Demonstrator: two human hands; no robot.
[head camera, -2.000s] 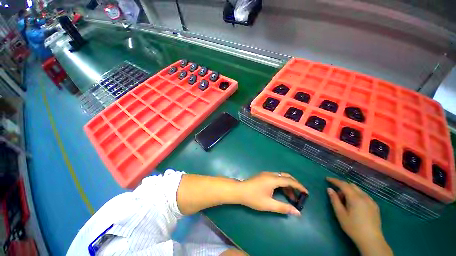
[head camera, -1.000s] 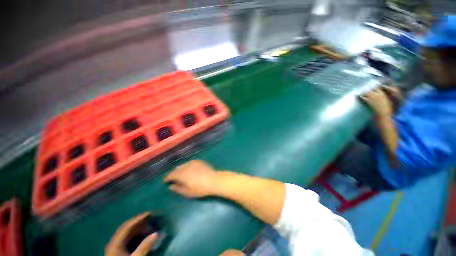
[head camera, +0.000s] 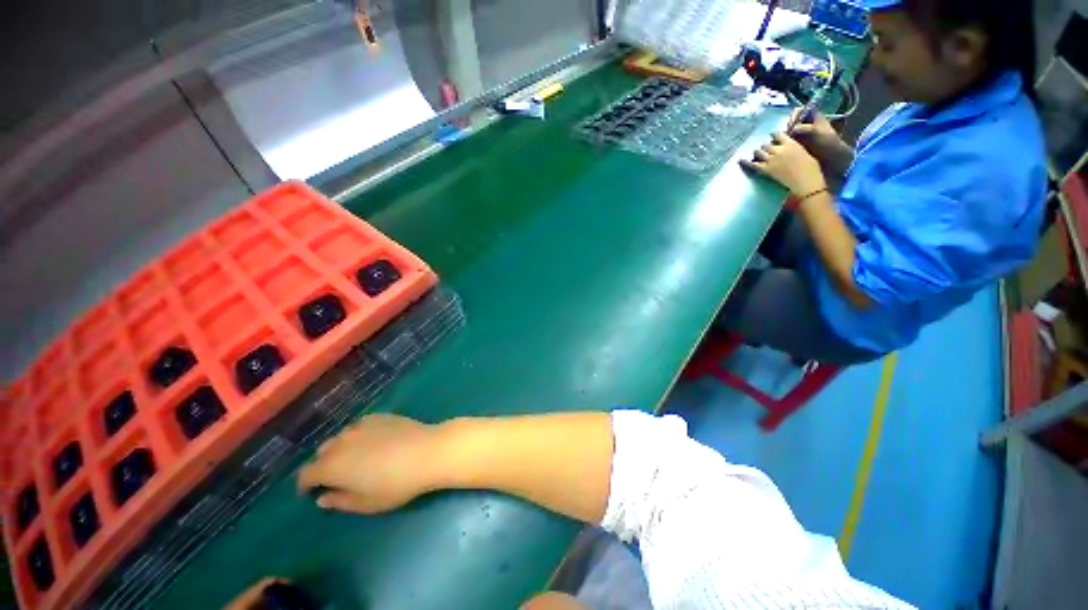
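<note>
My right hand (head camera: 372, 462) rests on the green bench (head camera: 537, 310), in front of the stacked clear trays, its fingers curled. A small dark patch shows at its fingertips; I cannot tell whether it is a held part. My left hand (head camera: 248, 596) is mostly cut off by the bottom edge, with a black unit (head camera: 286, 597) against its fingers. The orange-red right tray (head camera: 257, 411) lies at the left on the stacked clear trays (head camera: 400, 337), with black units in its near rows and bare pockets farther back.
A person in blue (head camera: 943, 221) sits farther along the bench, hands at its edge. Clear blister trays (head camera: 680, 125) with dark parts lie beyond. A yellow-handled item (head camera: 532, 100) is by the back rail. A red stool (head camera: 764, 387) stands on the blue floor (head camera: 931, 441).
The view has swung right, so the left tray and phone are out of the picture. The right tray appears farther left. My left hand has slid almost out at the bottom edge.
</note>
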